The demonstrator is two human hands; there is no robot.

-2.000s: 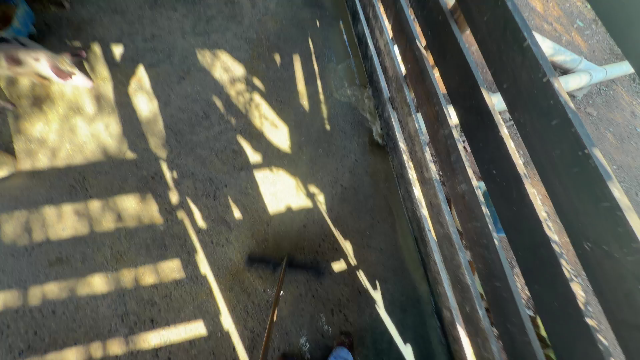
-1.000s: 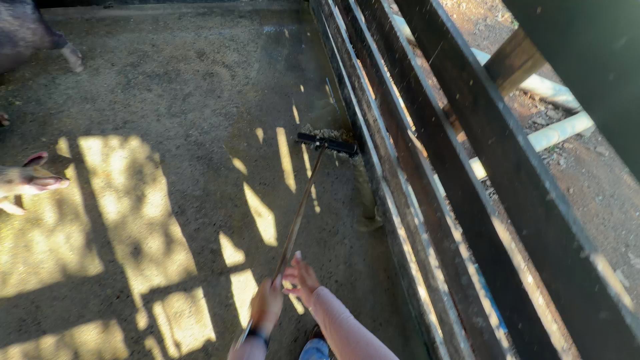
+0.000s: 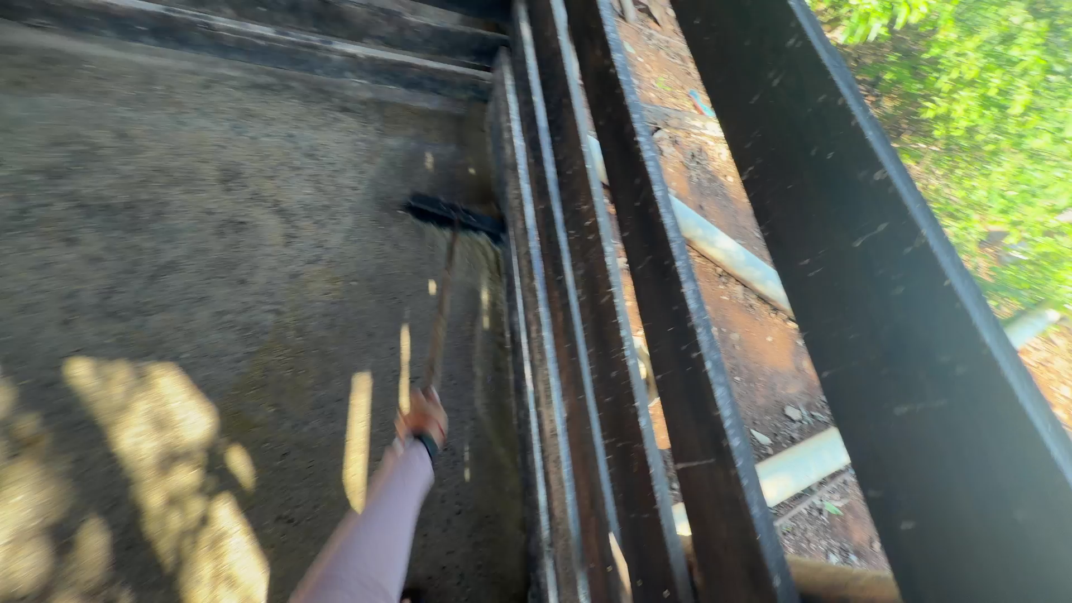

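Note:
A push broom with a wide black head (image 3: 455,218) rests on the wet concrete floor, its right end by the foot of the slatted barrier. Its long thin handle (image 3: 441,314) runs down toward me. My left hand (image 3: 423,416), with a dark band at the wrist, is closed around the handle; the fingers are blurred. The forearm reaches up from the bottom edge. My right hand cannot be made out. Murky liquid lies along the floor edge under the broom head.
Dark slatted rails (image 3: 670,301) run along my right side, close to the broom. A low dark ledge (image 3: 335,59) crosses the far end of the pen and meets them in a corner. Outside the rails are pale pipes (image 3: 729,251), reddish soil and green plants (image 3: 988,126).
The view has shifted toward the far corner. One second ago both hands were visible at the handle; now only one is distinct. The animals at the left are out of view.

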